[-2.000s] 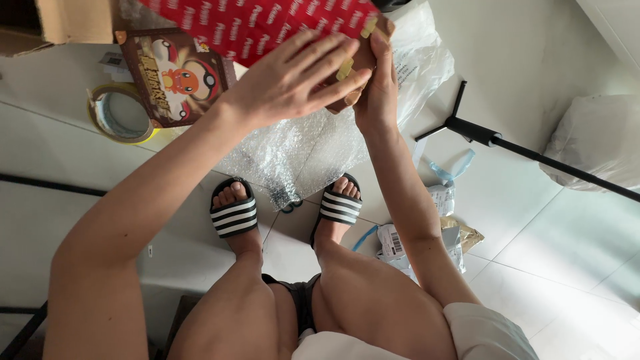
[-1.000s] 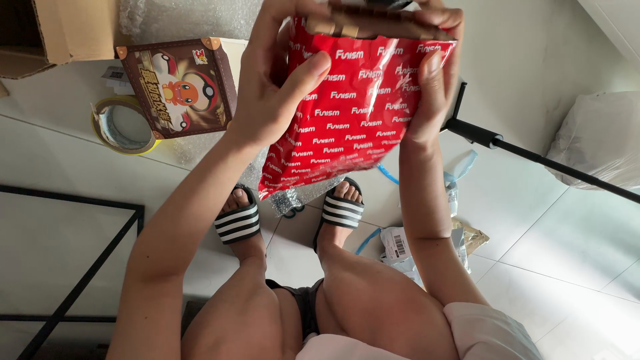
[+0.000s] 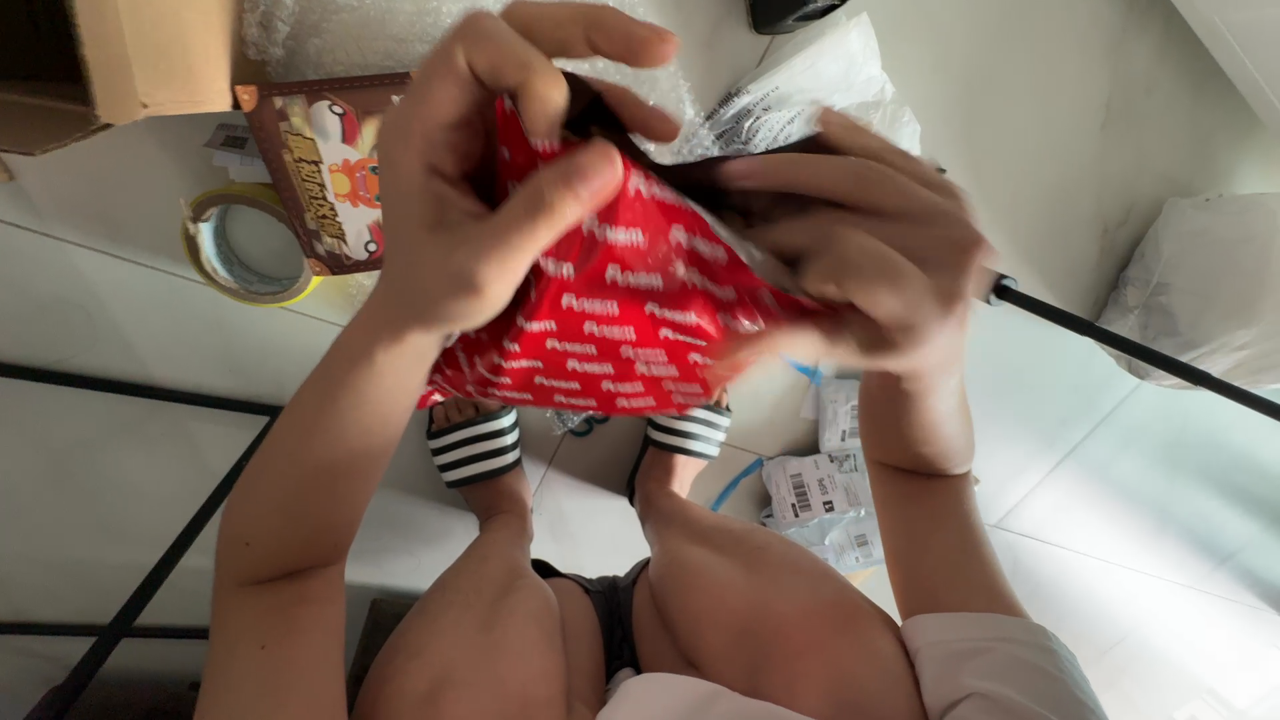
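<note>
A red plastic bag (image 3: 610,330) with repeated white lettering is held up above my feet, its dark mouth toward the top of the view. My left hand (image 3: 490,170) grips the bag's left edge, thumb on the red front and fingers over the rim. On the other side, my right hand (image 3: 860,240), blurred, holds the right edge with its fingers along the opening. What lies inside the bag cannot be made out. Behind my left wrist a brown box with a cartoon figure (image 3: 325,180) is partly hidden.
A roll of tape (image 3: 250,245) lies beside an open cardboard box (image 3: 160,60). Bubble wrap (image 3: 350,35) and a white plastic bag (image 3: 820,90) are behind my hands. Labelled packets (image 3: 815,490) lie by my right forearm. A black pole (image 3: 1140,345) runs at right, black metal bars (image 3: 160,570) at left.
One second ago the red bag hung flatter with brown cardboard at its top; now its top is pulled out of shape and dark. My right hand has turned over the bag's right edge.
</note>
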